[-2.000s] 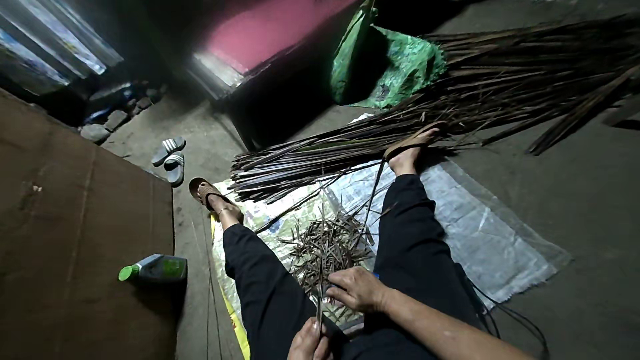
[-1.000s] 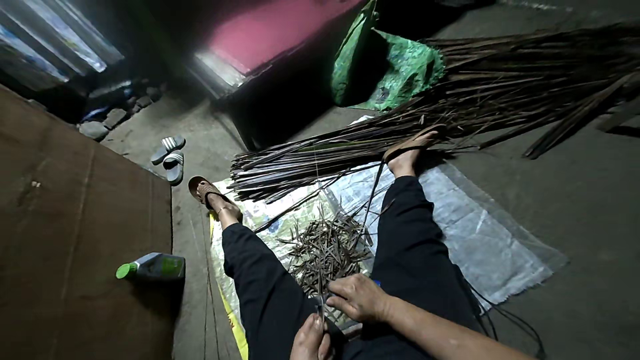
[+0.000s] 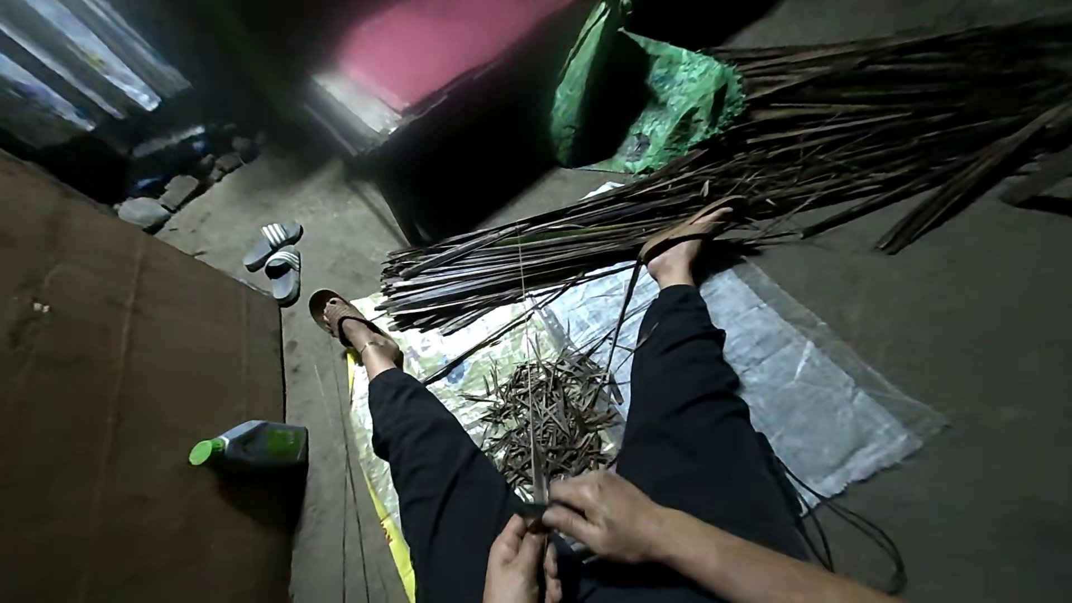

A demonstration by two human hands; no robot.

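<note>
Between my thighs, my left hand (image 3: 521, 559) pinches the near end of a thin pale strip (image 3: 536, 469), with a small dark piece at the fingertips. Close against it on the right, my right hand (image 3: 605, 515) has its fingers closed around the same spot; which of the two holds the dark piece cannot be told. The strip runs away from me over a heap of short dry cut pieces (image 3: 557, 410) lying on plastic sheets. Beyond the heap, a large bundle of long dry brown leaf strips (image 3: 486, 272) stretches from the middle toward the upper right, beside my sandalled feet.
White plastic sheeting (image 3: 804, 394) lies under my legs. A green sack (image 3: 678, 100) stands behind the bundle, near a pink-topped piece of furniture (image 3: 444, 42). On the left are slide sandals (image 3: 285, 272), a grey bottle with a green cap (image 3: 264, 444) and a brown panel (image 3: 126, 377). A dark cord (image 3: 863, 528) curls at right.
A long pale strip now extends straight out from my hands across the heap. My hands stay close together between my thighs. The bundle and the feet have not moved.
</note>
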